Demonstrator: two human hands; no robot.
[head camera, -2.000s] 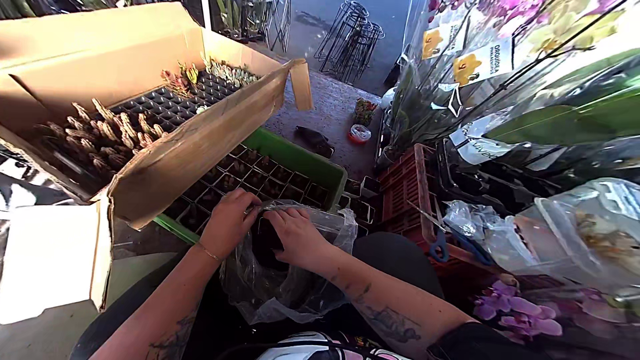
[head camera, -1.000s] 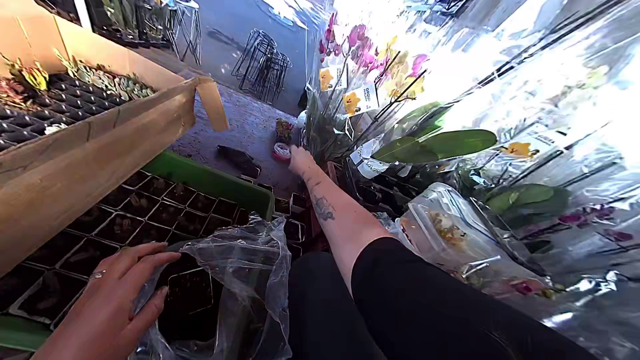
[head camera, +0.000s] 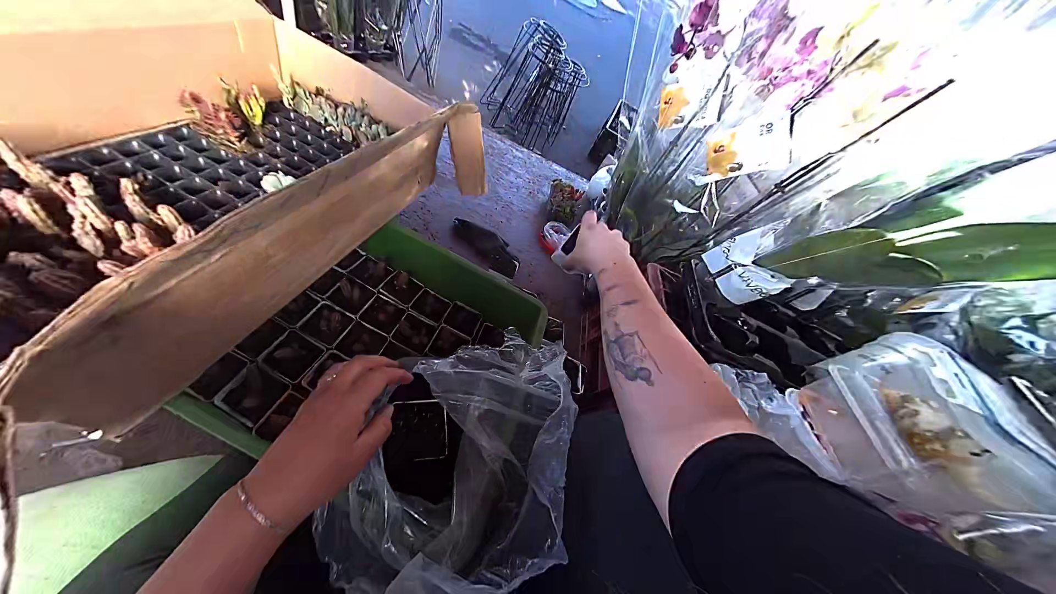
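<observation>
My left hand (head camera: 351, 412) grips the rim of a clear plastic bag (head camera: 520, 429) on my lap; dark soil and a small square pot (head camera: 418, 429) show inside it. Out ahead, my right arm is stretched over the bench, and my right hand (head camera: 596, 246) has its fingers around a small dark thing, too hidden to name. Close beside that hand is a red and clear plastic container (head camera: 555, 235). A green crate (head camera: 462, 280) left of the bag holds rows of small square pots filled with soil.
A cardboard box (head camera: 223, 272) with a black cell tray (head camera: 173, 165) and succulents stands at the left. Wrapped orchids (head camera: 767, 74) and a clear plastic tub (head camera: 932, 412) crowd the right. A dark object (head camera: 485, 243) lies on the bench (head camera: 511, 198); wire stands (head camera: 540, 87) are beyond.
Two seconds ago both hands were at the bag; my right hand has since reached forward to the bench. My left hand remains by the bag.
</observation>
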